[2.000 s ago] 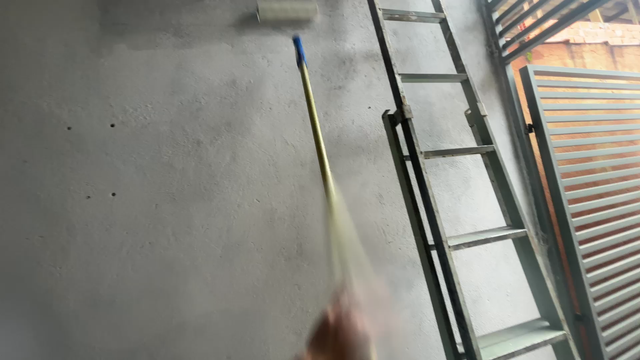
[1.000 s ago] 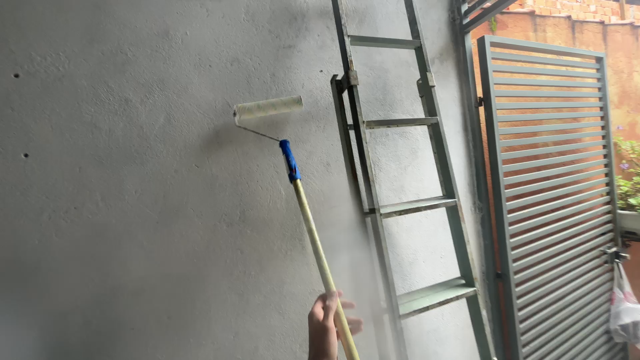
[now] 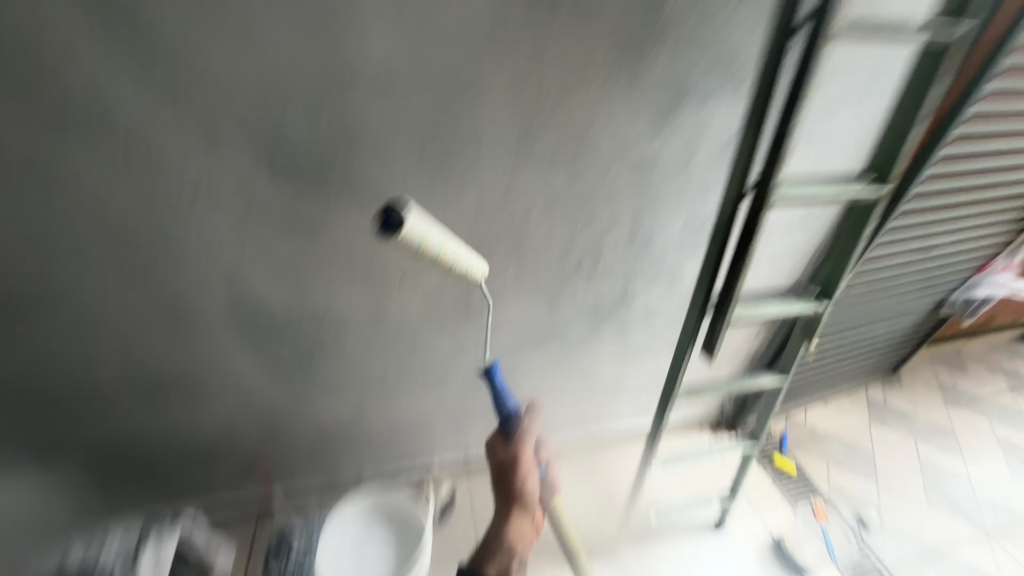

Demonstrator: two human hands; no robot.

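My left hand [image 3: 516, 472] is closed around the paint roller just where its blue plastic handle [image 3: 502, 396] meets the pale yellow extension pole [image 3: 564, 532]. Above it, a thin wire frame carries the whitish roller cover [image 3: 442, 250], tilted, with its dark end toward the upper left. Behind the roller is the grey wall [image 3: 320, 280]; whether they touch cannot be told. The pole runs out of the bottom of the view. My right hand is out of sight. The picture is blurred.
A white bucket [image 3: 374, 536] stands low at the wall's foot, beside blurred items. A green metal ladder [image 3: 832, 248] leans at the right, before a slatted metal gate [image 3: 944, 208]. A yellow-and-blue tool [image 3: 785, 464] and a brush-like tool [image 3: 822, 520] lie on the tiled floor [image 3: 920, 448].
The view has swung down, showing floor and bucket. The roller has turned from nearly level to a steep slant, and my left hand is now up at its blue handle instead of lower on the pole.
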